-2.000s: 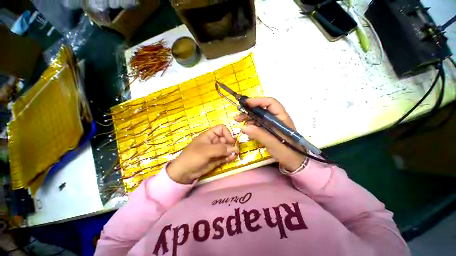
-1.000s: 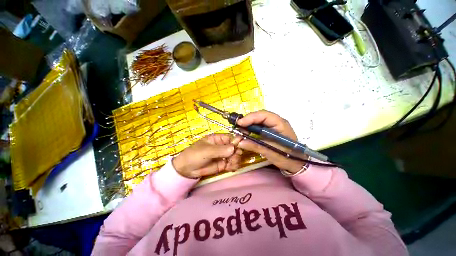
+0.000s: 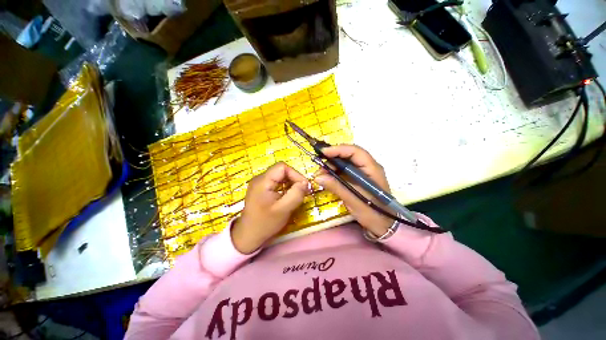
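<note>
The yellow gridded panel lies on the bench in front of me, with lead wires across its left part. My right hand holds the soldering iron, its tip pointing up and left above the panel. A thin guide tube runs beside the iron. My left hand is over the panel's near part, thumb and finger pinched close to my right fingertips. Something tiny may be between the fingertips, but it is too small to tell.
A wire bundle and a small round tin lie behind the panel, beside a cardboard box. Stacked panels are at left. A phone, a green-handled tool and the black soldering station are at right.
The iron's tip swung down-left and then back up-right. My left hand has turned more upright, its fingers raised. My right hand has shifted slightly left.
</note>
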